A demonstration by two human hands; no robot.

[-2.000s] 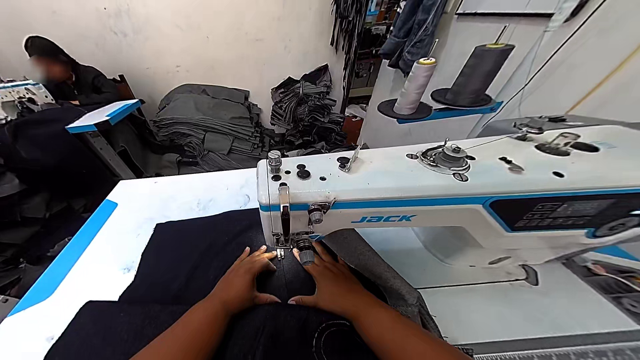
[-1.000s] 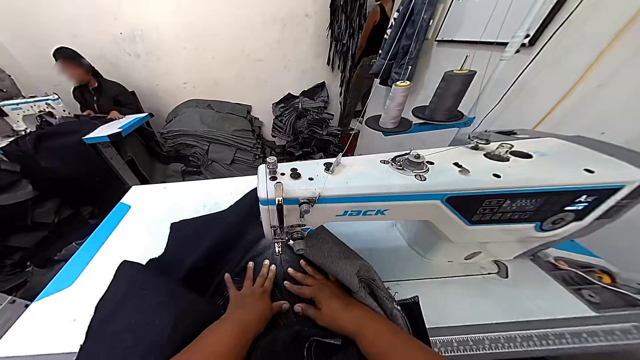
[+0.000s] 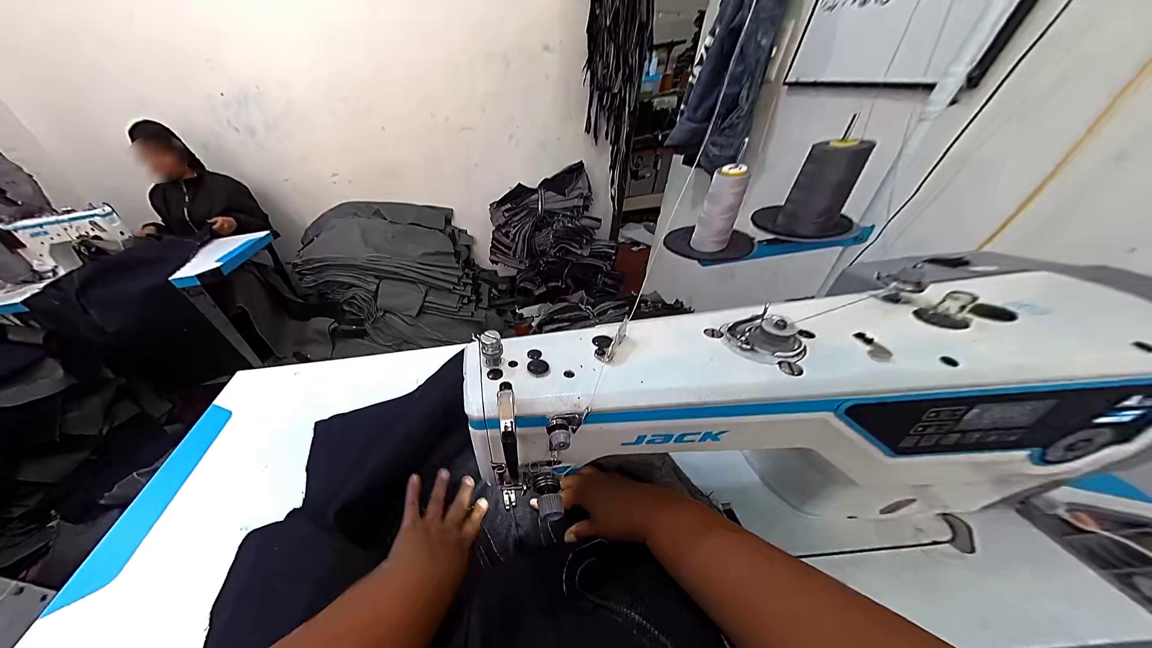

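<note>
A white and blue Jack sewing machine (image 3: pixel 684 396) stands on a white table. Dark denim fabric (image 3: pixel 387 450) with pale stitch lines lies under its presser foot (image 3: pixel 510 498) and spreads over the table's front and left. Flat on the fabric, just left of the foot, rests my left hand (image 3: pixel 436 522), fingers spread. My right hand (image 3: pixel 598 506) is right of the foot, under the machine arm, touching the fabric; its fingertips are partly hidden behind the tension knob, and whether they pinch the cloth is unclear.
Thread cones, one pale (image 3: pixel 720 211) and one dark (image 3: pixel 823 189), stand behind the machine. Stacks of grey cut fabric (image 3: pixel 387 270) lie by the wall. At the left a person (image 3: pixel 202 198) sits at another sewing machine (image 3: pixel 72 234). The table edge (image 3: pixel 135 513) is blue.
My right hand has moved from in front of the presser foot to beside it, under the machine arm. My left hand remains on the fabric, now left of the foot.
</note>
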